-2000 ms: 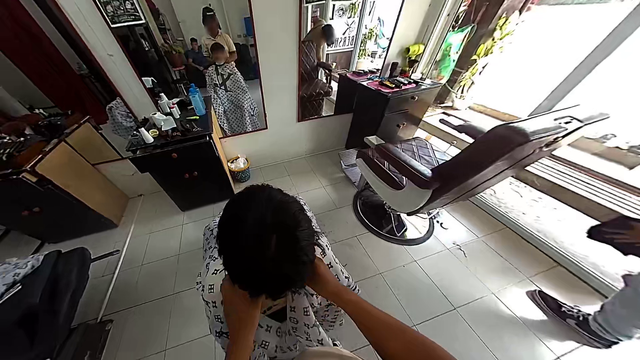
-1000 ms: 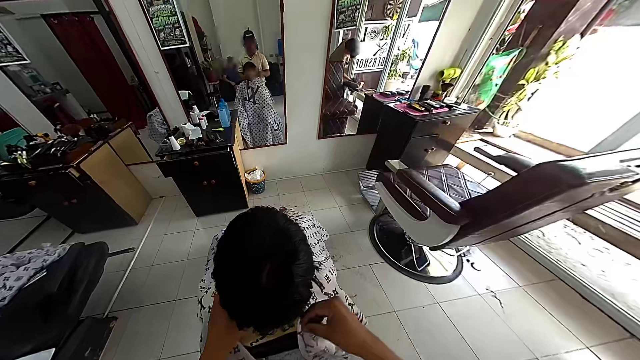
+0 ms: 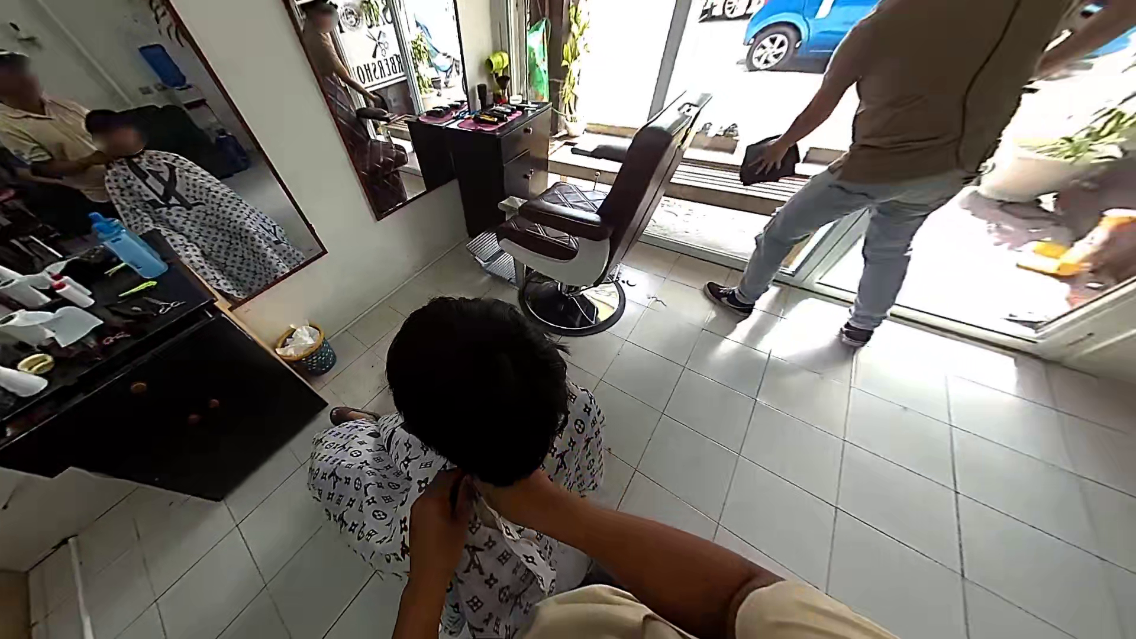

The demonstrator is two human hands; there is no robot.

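A seated person with short black hair [image 3: 479, 386] is below me, seen from behind. A white barber cape [image 3: 373, 488] with a black pattern covers the body. At the back of the neck, my left hand [image 3: 439, 515] has its fingers closed on the cape's neck edge. Close beside it, my right hand [image 3: 515, 497] is at the neckband, its fingertips mostly hidden by the head and the cape. A loose end of patterned cloth [image 3: 524, 550] hangs below the hands.
A black cabinet [image 3: 169, 399] with bottles and scissors stands left, beside a wastebasket [image 3: 307, 350]. An unoccupied barber chair [image 3: 586, 222] stands ahead. Another person [image 3: 923, 115] holding a dark object is by the glass door at right. Wall mirrors hang ahead.
The view has swung right. The other person, seen only by a foot and hand at the right edge two seconds ago, is now in view by the door. My two hands have come together at the neck.
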